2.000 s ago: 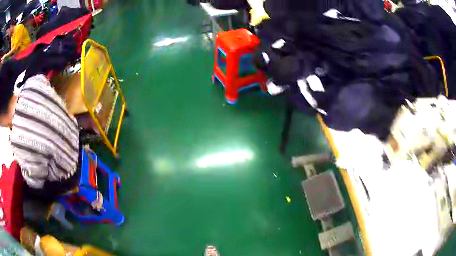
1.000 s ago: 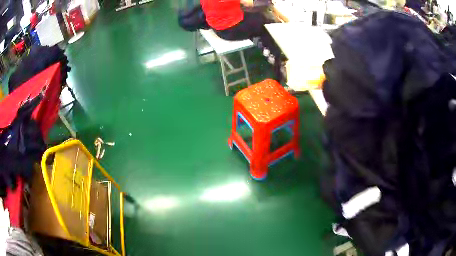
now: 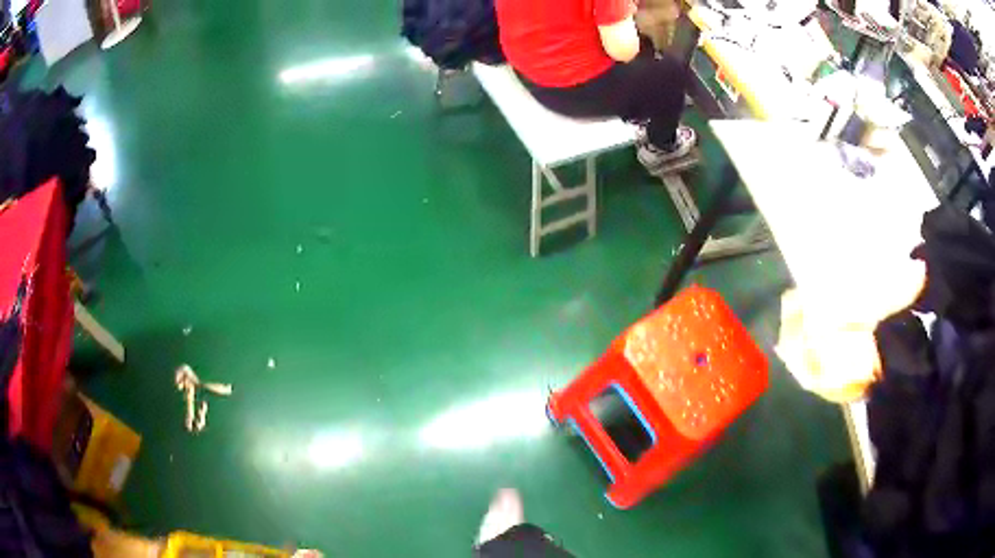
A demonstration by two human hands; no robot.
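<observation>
No hand of mine shows clearly. A pale tip with dark cloth behind it, perhaps my shoe and trouser leg, shows at the bottom edge. The red plastic stool (image 3: 698,365) with blue inner edges is nearest in front, right of centre. A heap of dark garment pieces (image 3: 938,436) lies at the right edge, cut off by the picture. A cream-yellow cloth bundle (image 3: 831,347) lies beside it on the white table (image 3: 813,207). A yellow trolley rail (image 3: 224,545) is cut off at the bottom left.
A person in red (image 3: 556,44) sits on a white bench (image 3: 562,131) ahead, feet by a floor pedal. Red cloth (image 3: 35,316) and dark piles line the left edge. A tan tie or scrap (image 3: 196,395) lies on the green floor (image 3: 327,251).
The view has moved forward along the aisle. The red stool is nearer and lower right. The dark heap has shifted to the right edge, and the seated person and bench show more fully.
</observation>
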